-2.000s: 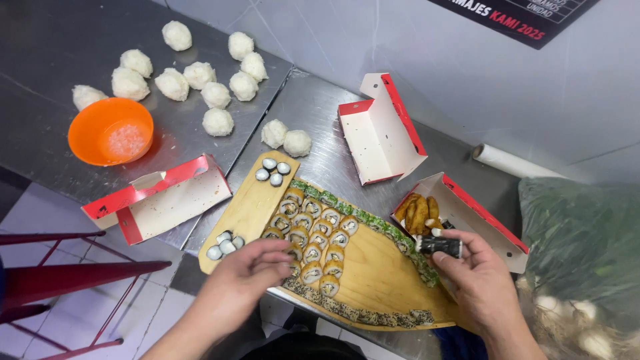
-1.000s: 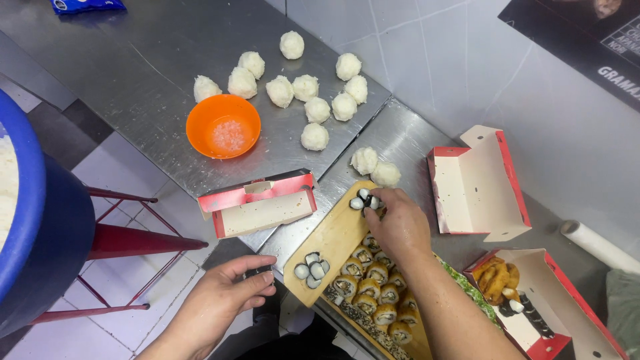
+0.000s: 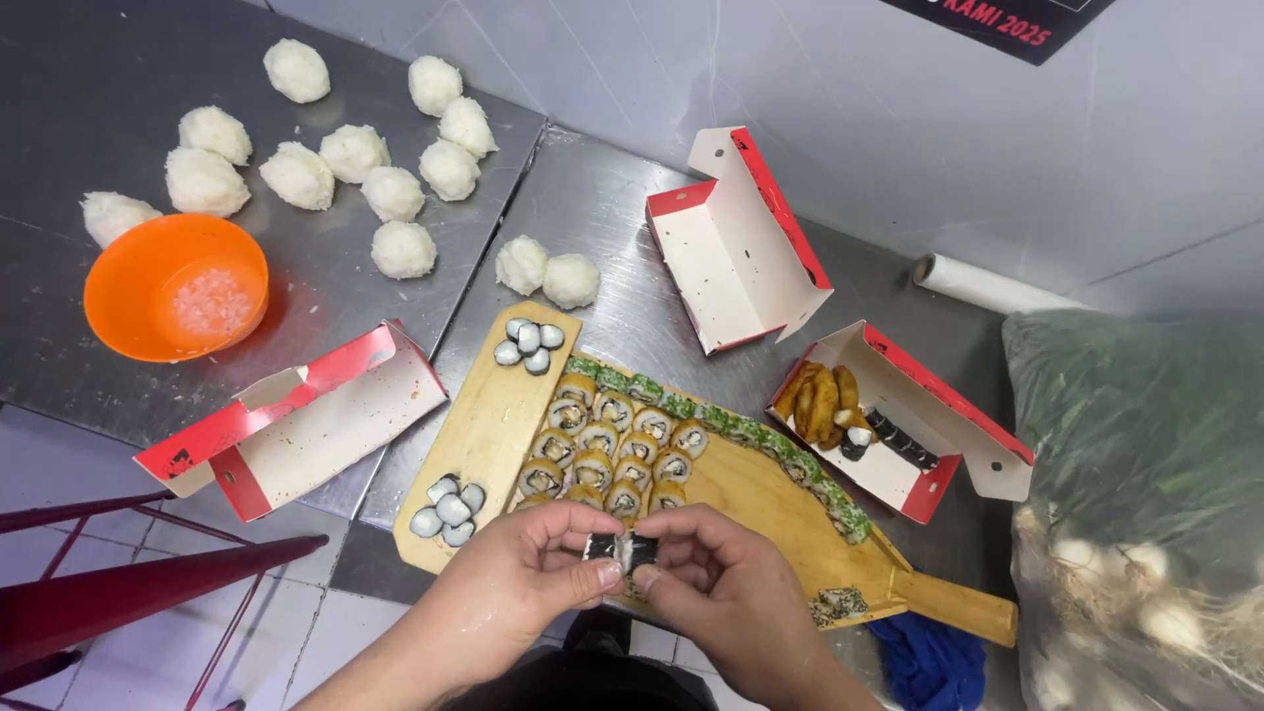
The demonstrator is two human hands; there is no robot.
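My left hand (image 3: pixel 538 583) and my right hand (image 3: pixel 726 583) meet at the lower middle, their fingertips pinching a short seaweed-wrapped sushi roll (image 3: pixel 620 549) that shows white rice at its middle. Beneath them lies a wooden sushi board (image 3: pixel 750 484) bearing rows of golden-coated rolls (image 3: pixel 592 464) and a curved line of green-topped rolls (image 3: pixel 731 423). Its left end carries two clusters of small seaweed-wrapped pieces, one upper (image 3: pixel 528 338) and one lower (image 3: pixel 452 510). At right, an open red and white carton (image 3: pixel 899 420) contains fried pieces (image 3: pixel 815 400) and dark rolls (image 3: pixel 901 440).
Rice balls (image 3: pixel 298 176) and an orange bowl (image 3: pixel 128 296) occupy the steel counter's left part. Open cartons stand left (image 3: pixel 316 434) and behind the board (image 3: pixel 726 247). A white roll (image 3: pixel 987 281), a bag of green onions (image 3: pixel 1136 444) and a blue cloth (image 3: pixel 928 657) are at right.
My right hand has moved from the board's upper cluster to beside my left hand. Both hands now hold a short dark roll; one second ago my left hand was apart from it. The view has shifted.
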